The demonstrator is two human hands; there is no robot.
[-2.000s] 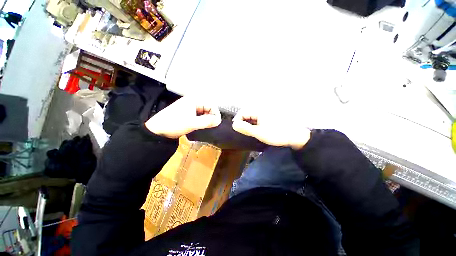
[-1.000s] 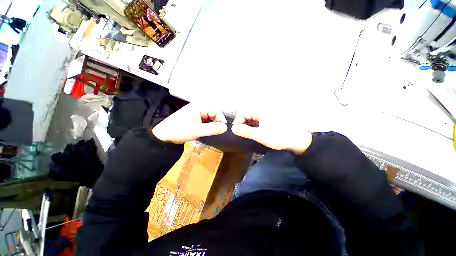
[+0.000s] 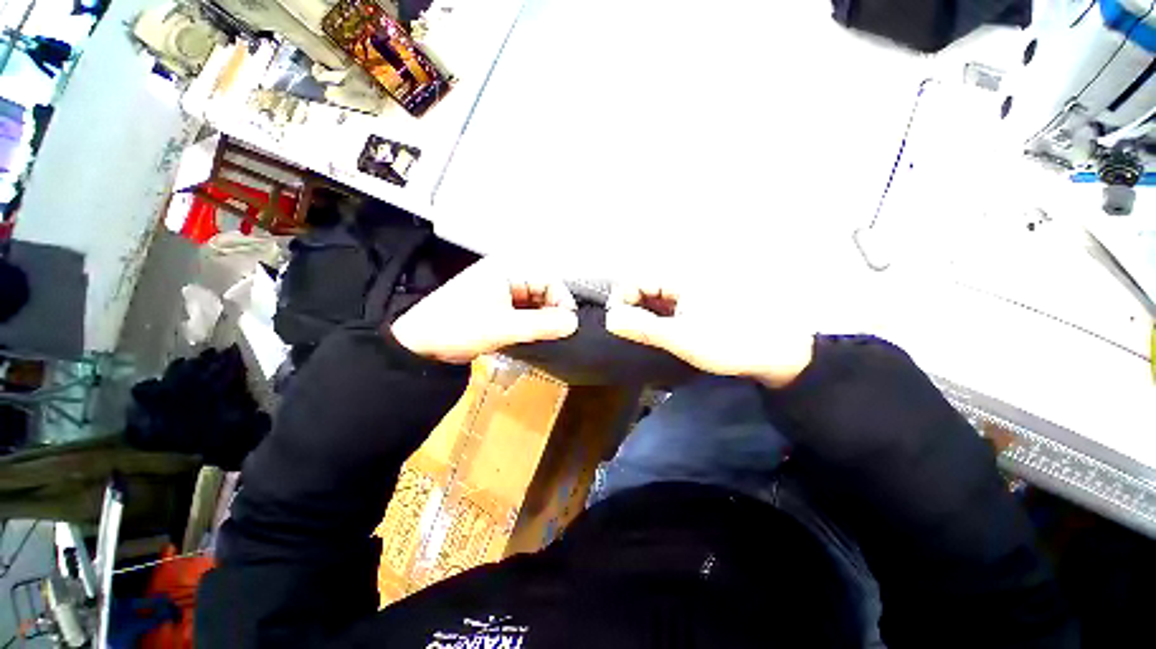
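Note:
A small dark cloth section (image 3: 593, 350) is held at the near edge of the white table. My left hand (image 3: 488, 308) pinches it from the left, fingers curled and thumb pointing right. My right hand (image 3: 704, 327) pinches it from the right, a short way apart from the left. Both hands are overexposed, so finger detail is washed out. The cloth shows between and below the hands; what is under the fingers is hidden.
White sewing table (image 3: 685, 140), grey scale (image 3: 1078, 467) along its near edge. Sewing machine (image 3: 1109, 89) and dark cloth (image 3: 932, 18) at upper right. Phone (image 3: 388, 55) and small card (image 3: 388, 160) at upper left. Open cardboard box (image 3: 488, 444) below my hands. Black bag (image 3: 323, 289) at left.
My hands stay on the cloth at the table edge. They came closer together, then parted slightly, my right hand shifting a little right. The view has shifted slightly.

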